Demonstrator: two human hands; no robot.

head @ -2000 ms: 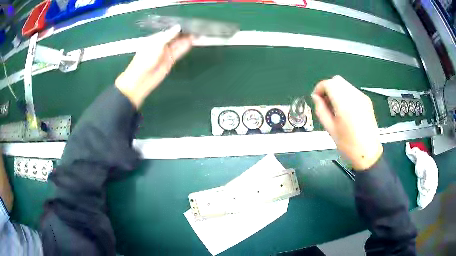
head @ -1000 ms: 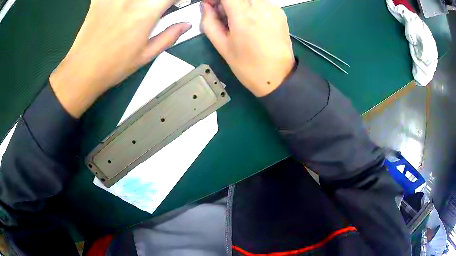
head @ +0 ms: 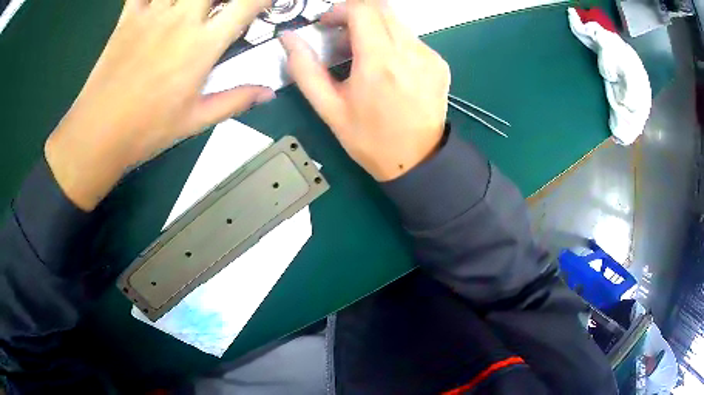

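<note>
The fixture tray with round parts (head: 284,11) shows only in part at the top edge, between my hands. My left hand (head: 158,85) lies at the tray's left part, thumb stretched to the right; its fingertips are cut off by the frame edge. My right hand (head: 374,89) is at the tray's right part, thumb and fingers bent near the discs. Whether either hand grips anything is hidden. The grey-brown cover plate (head: 212,235) lies tilted on the white paper sheet (head: 270,251), recessed side up.
Tweezers (head: 480,116) lie right of my right hand, partly behind it. A white glove or cloth with a red edge (head: 624,89) is at the far right. A white strip (head: 251,71) crosses the green bench under my hands. A blue bin (head: 594,274) is beyond the bench edge, lower right.
Since two seconds ago, the bar in my left hand has left view and both hands have come together at the tray. Over the last second, the view has shifted, showing more of the discs.
</note>
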